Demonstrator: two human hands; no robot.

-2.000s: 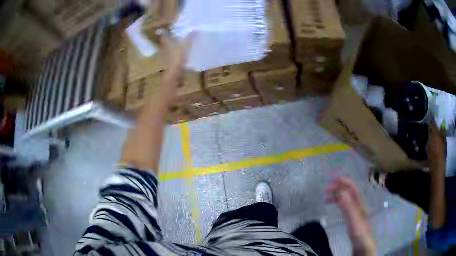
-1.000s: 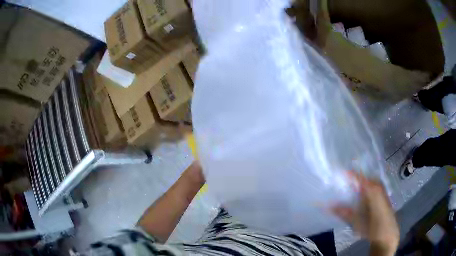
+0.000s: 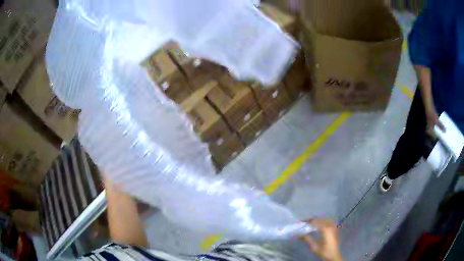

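Note:
A large, limp, milky air-column bag (image 3: 137,153) with fine parallel ribs curves from the top of the view down to the lower right. My right hand (image 3: 324,239) pinches its lower right end between the fingertips. My left forearm shows at the lower left, behind the bag. My left hand is hidden by the bag, so its fingers cannot be seen. A folded part of the bag hangs at the top centre, over the boxes.
Small brown boxes (image 3: 207,120) are stacked beyond the bag. A large open carton (image 3: 351,76) stands at the upper right. A person (image 3: 442,51) holding white items is at the right. A striped roller rack (image 3: 71,188) and bigger cartons (image 3: 25,132) are at the left.
The bag has swung left and spread into a long curve. My right hand has moved down and left with its end. The view has turned; a standing person now shows at the right.

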